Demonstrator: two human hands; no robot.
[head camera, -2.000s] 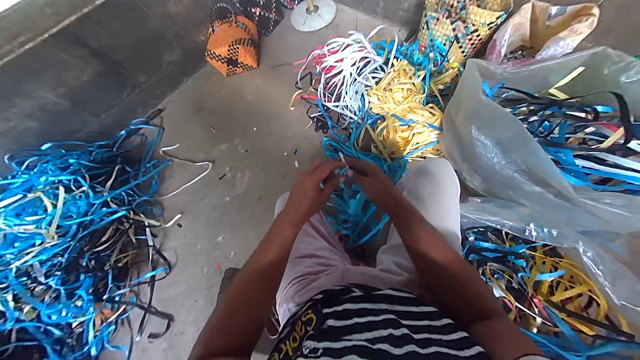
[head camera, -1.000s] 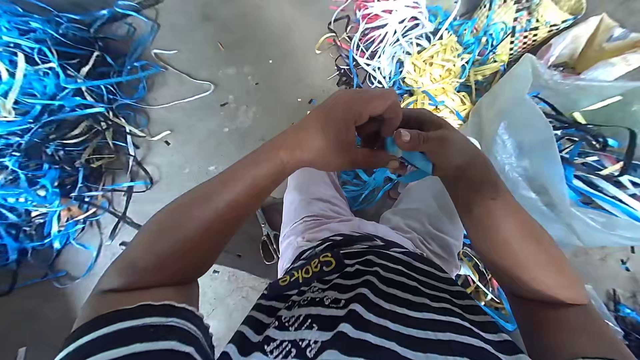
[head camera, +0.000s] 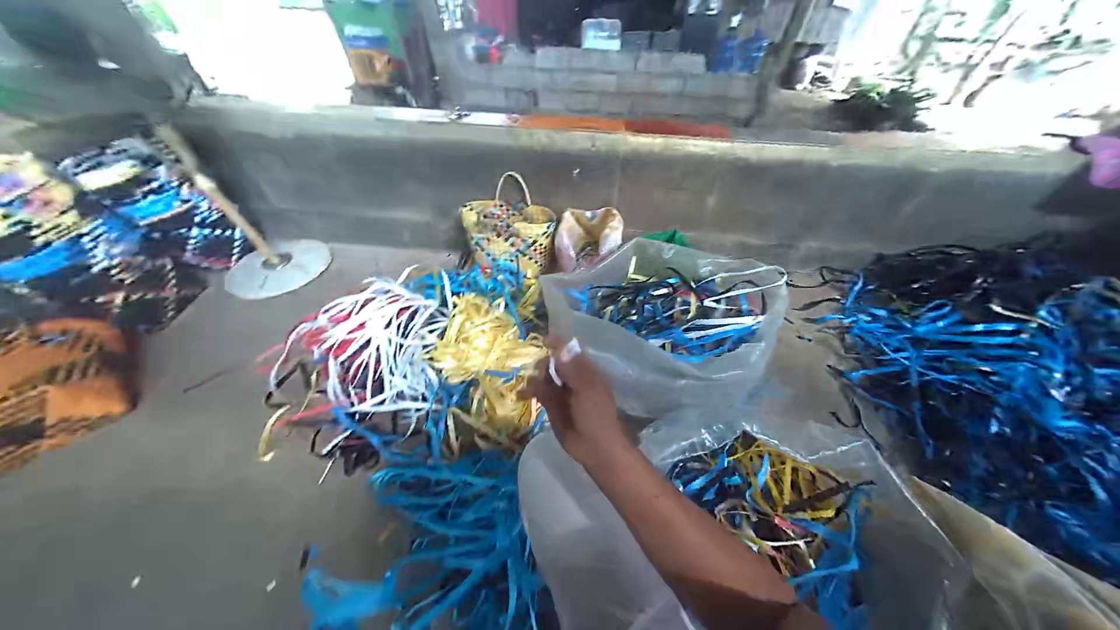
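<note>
My right hand (head camera: 573, 398) is raised near the yellow strips (head camera: 481, 337), with a small white piece between its fingers. Left of it lies a pile of white strips (head camera: 389, 337) mixed with red ones. Blue strips (head camera: 464, 525) spread below, at the bottom middle. Just beyond the hand stands a clear plastic bag (head camera: 647, 372) of mixed strips; a second plastic bag (head camera: 910, 534) of yellow, blue and dark strips lies beneath my forearm. My left hand is out of view.
A low concrete wall (head camera: 744, 192) runs across the back. Before it stand a woven basket (head camera: 507, 232) and an open sack (head camera: 589, 234). A pole on a round base (head camera: 278, 269) and an orange woven item (head camera: 66, 381) are at left, a large heap of blue strips (head camera: 989, 350) at right.
The view has swung up and to the right. Both hands were together at a blue strip; now my right hand is apart from the left, which has left the view.
</note>
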